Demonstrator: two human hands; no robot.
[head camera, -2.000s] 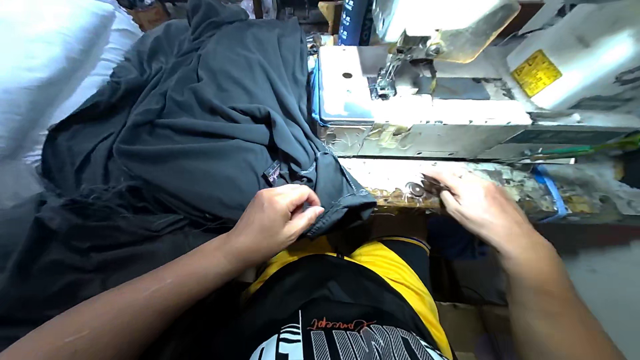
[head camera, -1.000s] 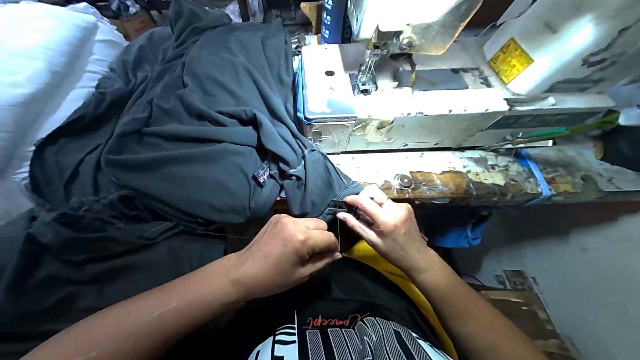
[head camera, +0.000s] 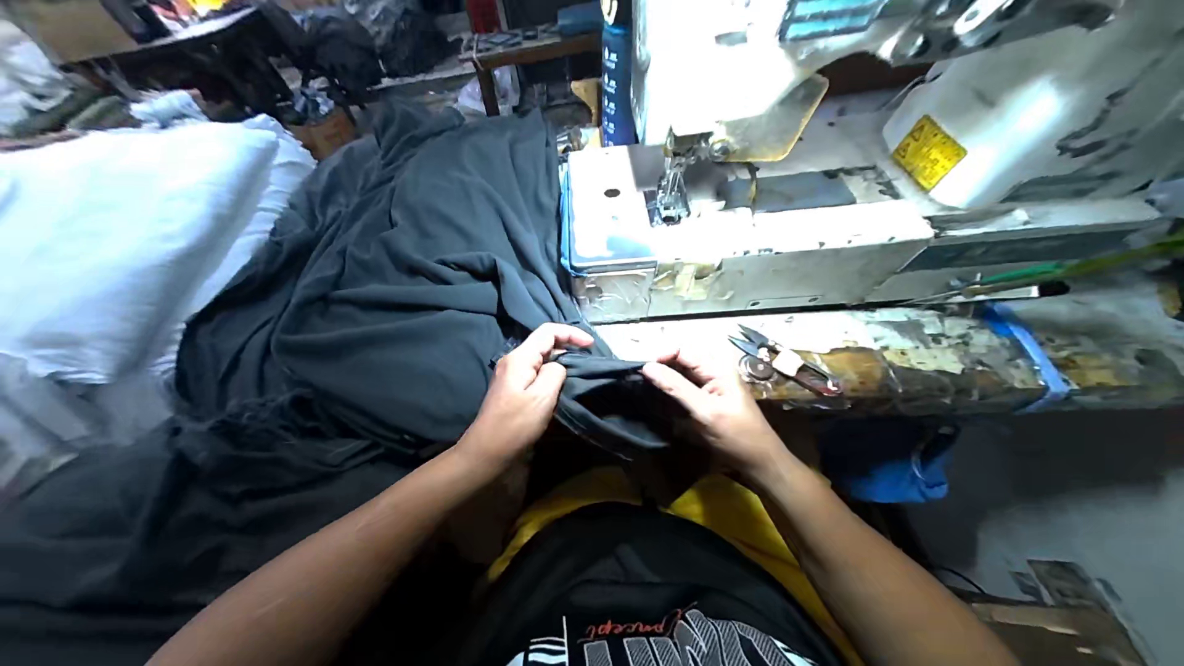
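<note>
Dark grey fabric (head camera: 407, 305) lies in a heap at the left and runs to the front of the sewing machine. My left hand (head camera: 527, 384) pinches its edge between thumb and fingers. At the other end of the same folded edge, my right hand (head camera: 708, 402) grips the cloth, which is stretched between both hands. Small thread snips (head camera: 782, 359) with dark blades lie on the worn table edge just right of my right hand, beside a round metal piece (head camera: 756, 369).
Behind my hands stands a white sewing machine (head camera: 786, 245), its presser foot (head camera: 672, 199) over the bed. White stuffed cloth (head camera: 129, 240) lies at far left. Blue tape (head camera: 1025, 351) wraps the table edge (head camera: 906, 370). A blue item (head camera: 897, 476) hangs below.
The snips now lie on the table edge; two seconds ago my right hand was there with something dark in its fingers. Both hands have since come together on the fabric edge. The view has shifted.
</note>
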